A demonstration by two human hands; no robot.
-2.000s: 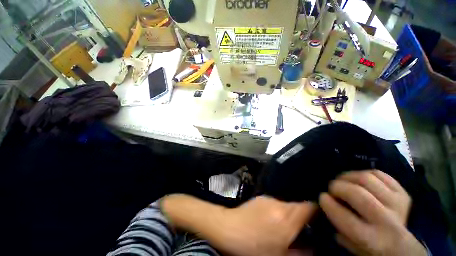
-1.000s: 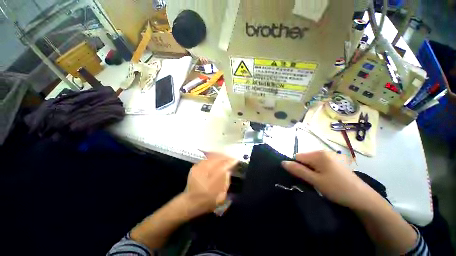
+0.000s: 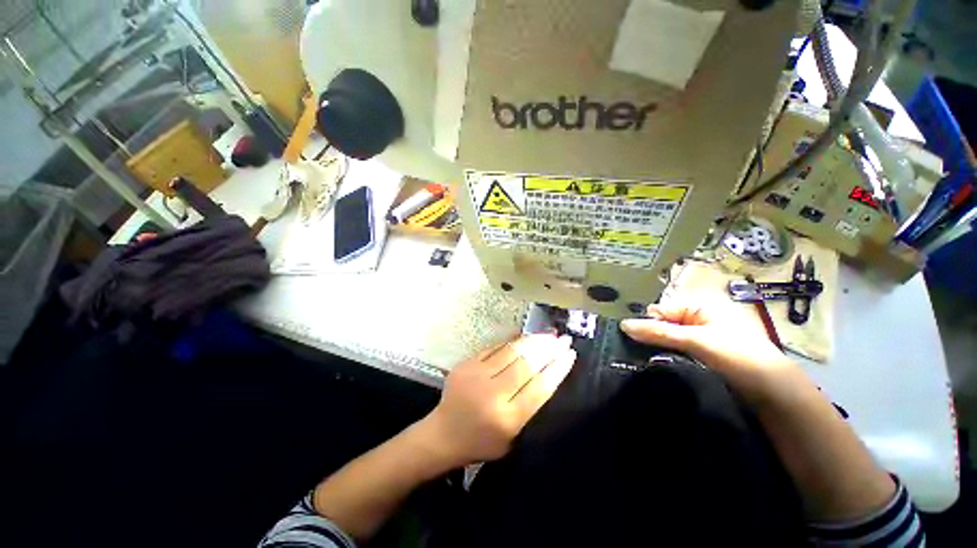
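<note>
A black garment lies over my lap and up onto the machine bed, its top edge under the cream Brother machine head. My left hand lies on the garment's left side, fingers together and pointing at the small shiny presser foot. My right hand holds the garment at the right of the foot, with fingertips on the cloth. A short pale stitch or mark shows on the black cloth between the hands. The needle is hidden under the head.
Black thread snips lie on beige cloth at right, beside a round holed disc. A control box stands behind. A phone lies on white paper at left. A dark purple-brown cloth bundle sits on the table's left. A blue crate is far right.
The garment has moved from my lap up under the machine head. Both hands have moved up and forward to either side of the presser foot. The view has shifted closer to the machine.
</note>
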